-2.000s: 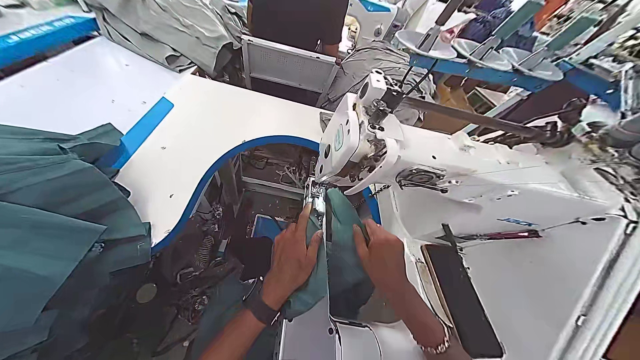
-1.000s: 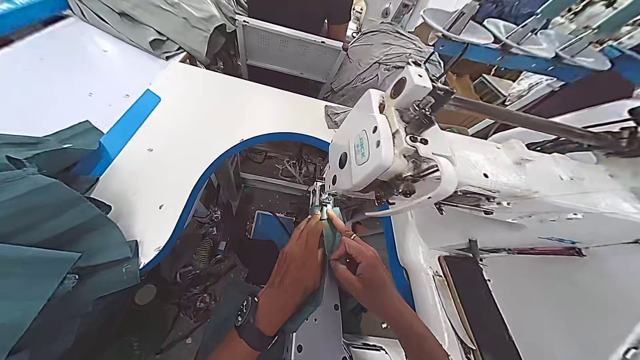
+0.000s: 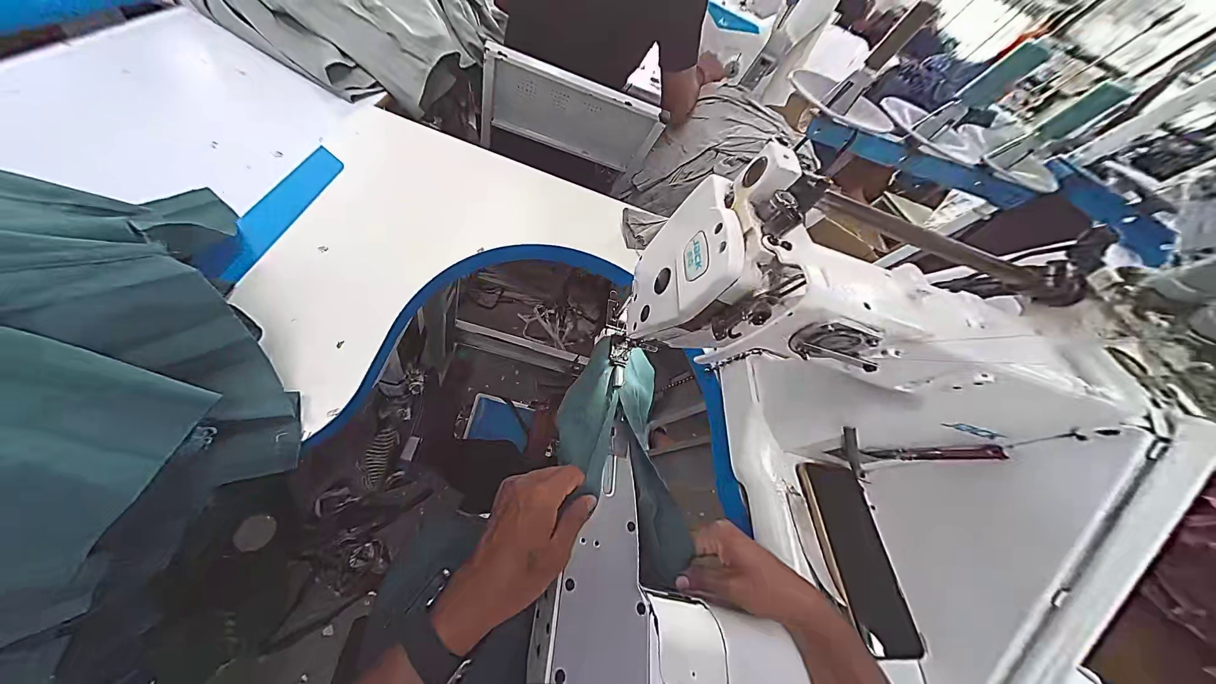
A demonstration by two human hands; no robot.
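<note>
Green fabric [image 3: 584,408] lies over the narrow arm bed [image 3: 608,560] of a white Jack sewing machine [image 3: 708,256], its far end under the presser foot [image 3: 619,359]. On the left of the bed, my left hand [image 3: 537,518] pinches one edge of the cloth between thumb and fingers; a dark watch is on that wrist. Across the bed, my right hand [image 3: 736,570] grips the other side of the same cloth, lower down. The two edges spread apart in a V from the foot. The needle tip is too small to make out.
A stack of green fabric pieces [image 3: 104,380] hangs over the white table [image 3: 456,190] at left. The table's cutout has a blue edge [image 3: 380,356]. A dark phone-like slab [image 3: 860,560] and red-handled tweezers [image 3: 940,453] lie at right. Another person's arm [image 3: 679,76] shows beyond.
Both hands were close together at the presser foot one second ago. They have moved back toward me and apart, drawing the fabric edges to either side of the bed.
</note>
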